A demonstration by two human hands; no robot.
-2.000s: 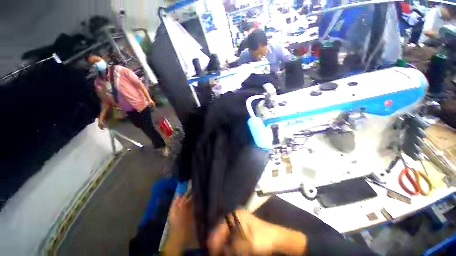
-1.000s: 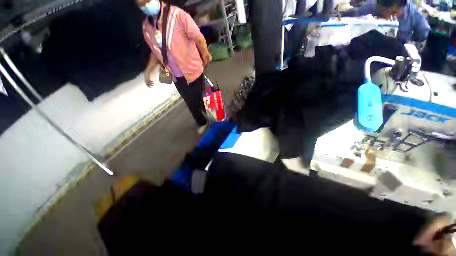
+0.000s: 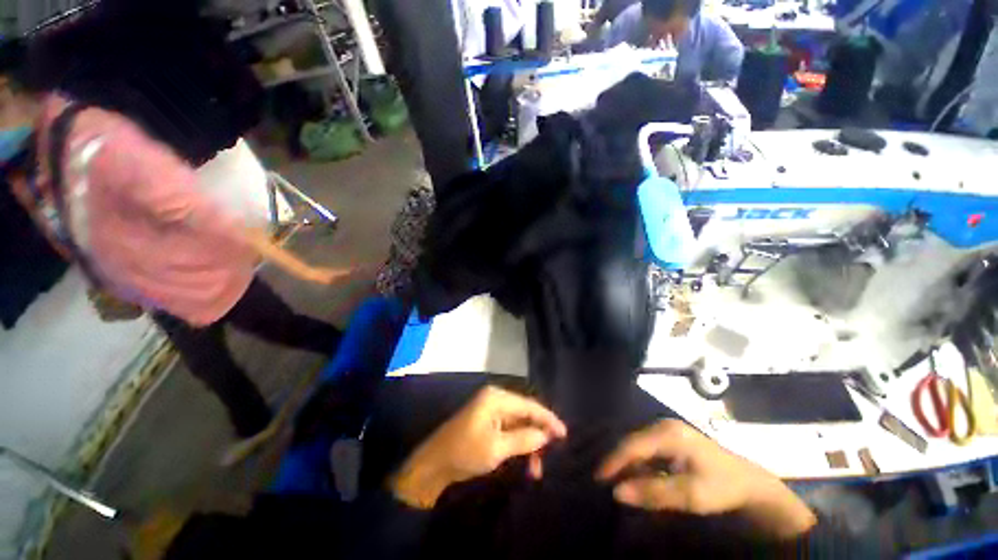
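The black garment [image 3: 585,263] lies heaped over the left part of the sewing table and hangs down its front edge towards the wearer. My left hand [image 3: 482,443] is over the cloth at the bottom centre, fingers curved and apart, with nothing visible in it. My right hand [image 3: 689,470] is to its right, with fingers bent over dark cloth. A small dark thing shows at its fingers, too blurred to name. The white sewing machine [image 3: 854,164] stands beside the garment, its light-blue lamp [image 3: 661,222] close to the cloth.
Scissors [image 3: 943,409] and a flat black phone-like rectangle [image 3: 790,398] lie on the table [image 3: 755,446] at right. A person in pink [image 3: 153,213] is in the left aisle. Another person [image 3: 689,38] is behind the machine. Blue edging [image 3: 328,405] shows left of the table.
The view has swung back right to the machine. Both hands now show over the cloth; my left hand was not visible one second ago. The person in pink is nearer and further left.
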